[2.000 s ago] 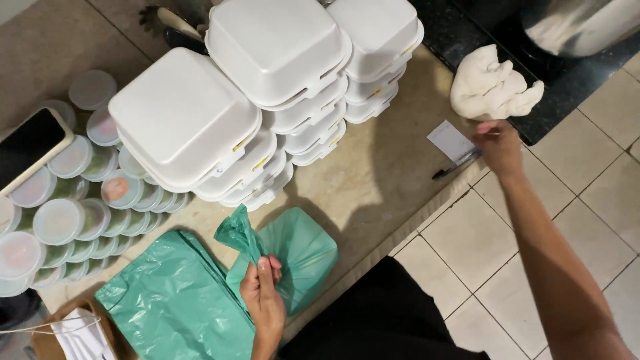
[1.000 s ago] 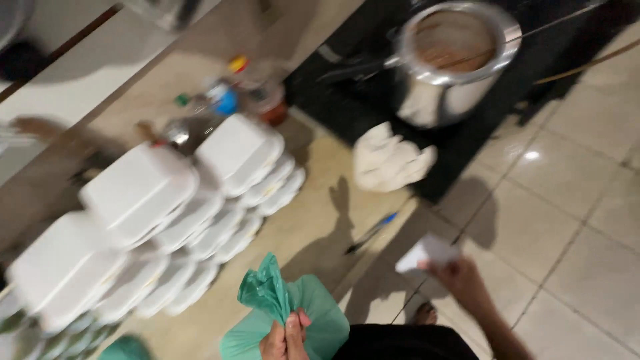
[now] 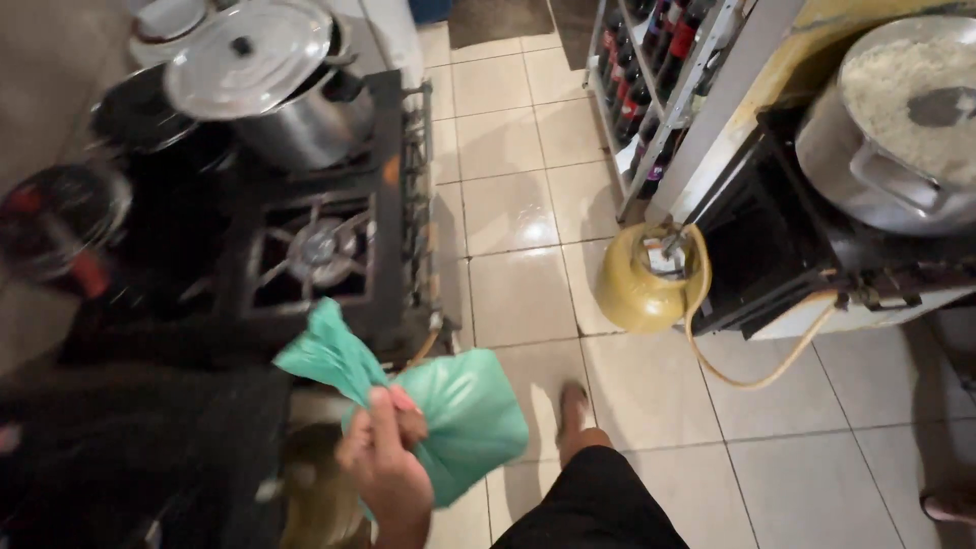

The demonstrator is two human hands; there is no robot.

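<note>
My left hand (image 3: 389, 450) is closed around the gathered neck of a green plastic bag (image 3: 473, 423). The bag's twisted top sticks up to the left above my fingers, and its full, rounded body hangs to the right of the hand, over the tiled floor. What the bag contains is hidden. Just beyond the bag's top is a gas stove burner (image 3: 320, 248) with nothing on its grate. My right hand is outside the view.
A large lidded metal pot (image 3: 305, 126) stands on the stove at the left. Ahead on the floor is a yellow gas cylinder (image 3: 644, 286) with a hose (image 3: 751, 381). At right, a big pot of rice (image 3: 846, 175) sits near a rack of bottles (image 3: 637, 91). A foot shows at the right edge.
The view has swung far from the counter with white foam boxes to the stoves and floor. My left hand still holds the green bag. My right hand, earlier holding a white paper, has left the view.
</note>
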